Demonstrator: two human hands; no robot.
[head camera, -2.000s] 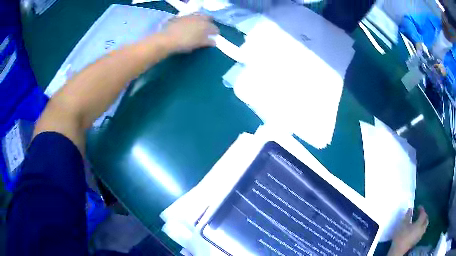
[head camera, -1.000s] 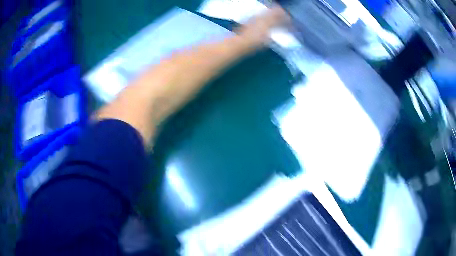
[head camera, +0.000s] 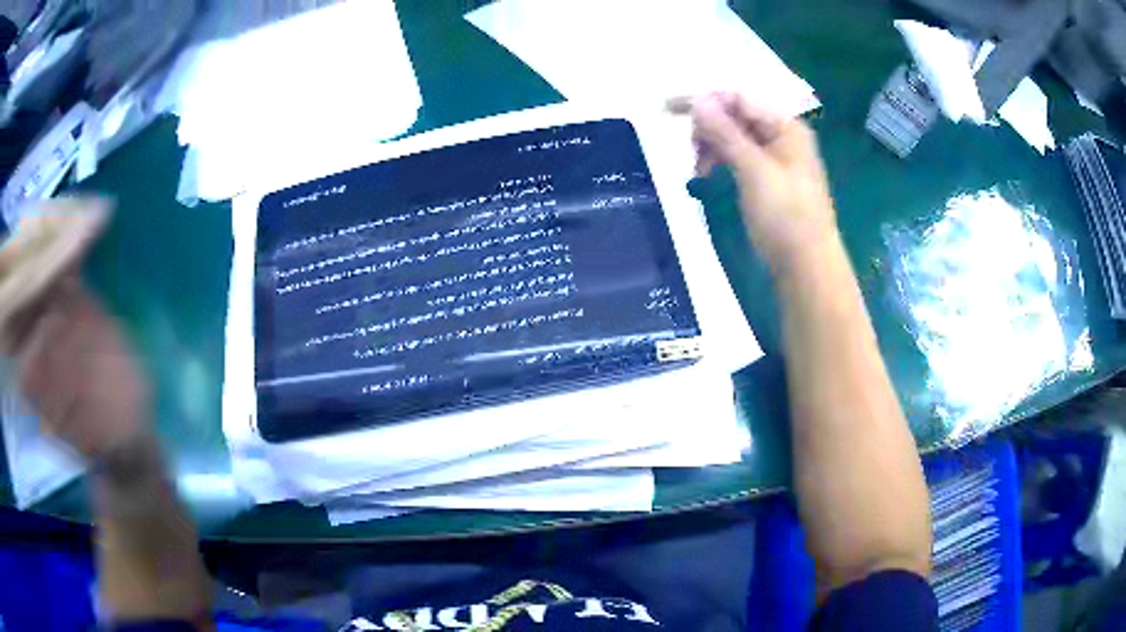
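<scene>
A glossy black panel (head camera: 463, 278) with rows of small white text and a small label at its lower right corner lies flat on a stack of white sheets (head camera: 531, 459). My right hand (head camera: 753, 154) is just beyond the panel's upper right corner, over the white sheets, its fingers bent; whether it pinches a sheet is not clear. My left hand (head camera: 80, 358) is at the left edge of the picture, away from the panel. It is strongly blurred, and what is at its fingers cannot be made out.
White sheets (head camera: 303, 80) lie at the back left, more (head camera: 642, 49) at the back centre. A heap of clear plastic bags (head camera: 994, 309) lies on the green bench (head camera: 834, 358) at right, beside stacked dark pieces (head camera: 1103, 222). A blue tote (head camera: 1006, 531) stands below the bench edge.
The view has turned, so the black panel now shows whole in the centre. My left hand, earlier at the bench's far side, is now at the left. My right hand is now by the panel's far corner.
</scene>
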